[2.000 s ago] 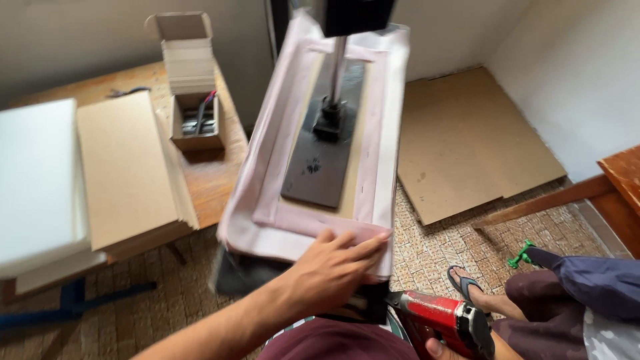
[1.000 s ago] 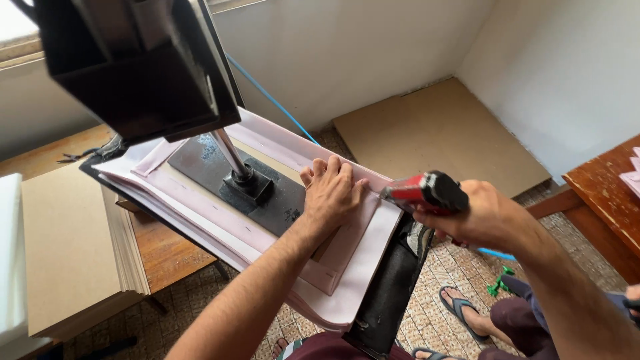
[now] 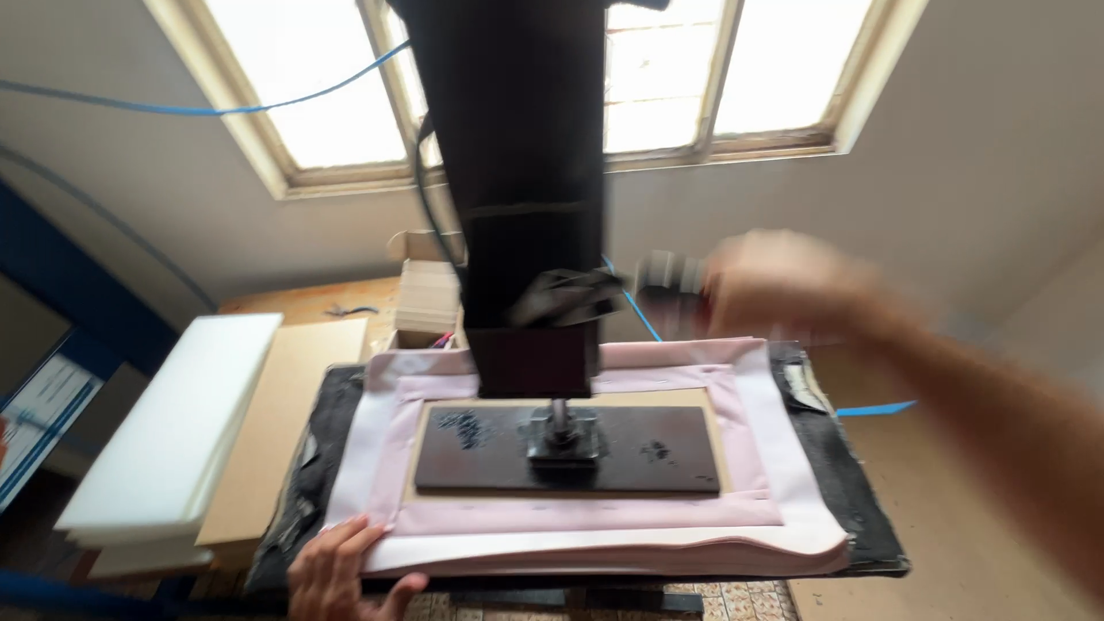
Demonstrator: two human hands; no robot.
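Note:
A board edged with folded pink fabric (image 3: 595, 516) lies on a black padded platform (image 3: 871, 517). Pressing on its middle is a dark metal plate (image 3: 492, 474) on a short rod below a black press column (image 3: 535, 190). My left hand (image 3: 341, 569) rests at the near left corner of the fabric, fingers spread on its edge. Blurred by motion, my right hand (image 3: 776, 276) is raised beyond the far right side, closed around a staple gun (image 3: 673, 285) that is mostly blurred.
White foam slabs (image 3: 181, 414) and brown boards (image 3: 285, 414) are stacked at the left on a wooden table (image 3: 302, 297), with pliers (image 3: 352, 310) and an open cardboard box (image 3: 427, 293) behind. A blue hose (image 3: 172, 109) crosses the upper left. Large boards (image 3: 914, 552) lie at the right.
The view has swung strongly toward the windows. My left hand has gone from the top of the fabric to its near left corner. My right hand has lifted the staple gun off the fabric's edge.

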